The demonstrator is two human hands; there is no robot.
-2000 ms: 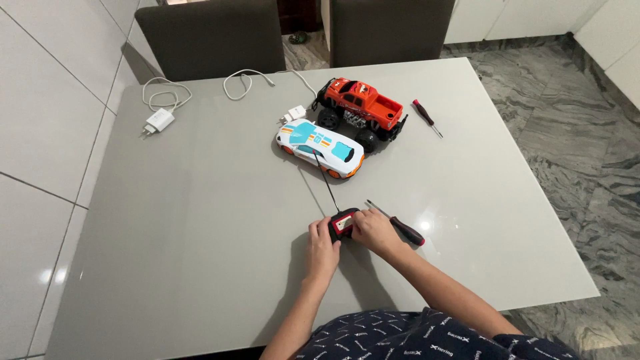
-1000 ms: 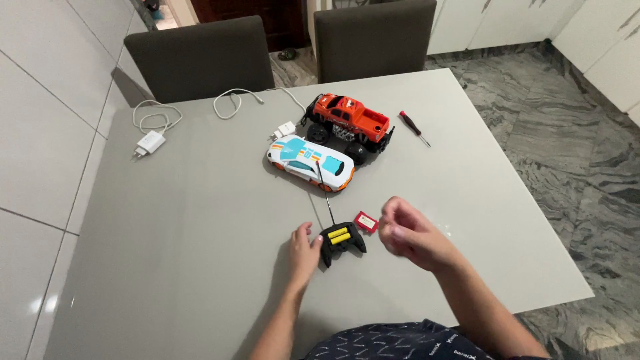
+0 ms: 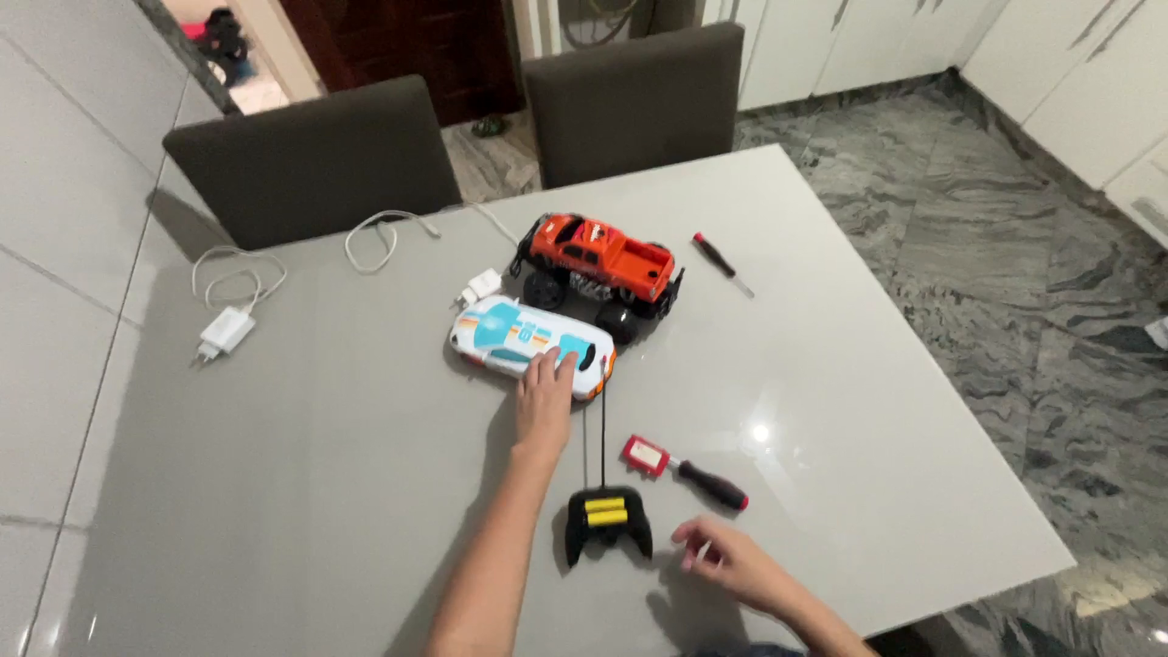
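Observation:
My left hand (image 3: 545, 401) reaches forward, its fingertips on the near side of a white and light-blue toy sports car (image 3: 534, 342). Whether the fingers grip the car cannot be told. Below it lies a black remote control (image 3: 608, 527) with two yellow batteries showing in its open compartment and a long antenna pointing away. My right hand (image 3: 716, 555) hovers just right of the remote, fingers curled loosely and holding nothing. A red battery cover (image 3: 646, 456) rests against the shaft of a black-handled screwdriver (image 3: 714, 484). Behind the white car stands an orange toy monster truck (image 3: 602, 260).
A smaller screwdriver (image 3: 716, 257) lies right of the truck. One white charger (image 3: 479, 287) sits beside the cars, and another charger (image 3: 225, 334) with its cable is at the left. Two dark chairs (image 3: 310, 160) stand along the far table edge (image 3: 662, 173).
My left hand has moved from beside the remote forward to the white car. The right hand has come down near the remote. Two seconds ago both hands were on the remote.

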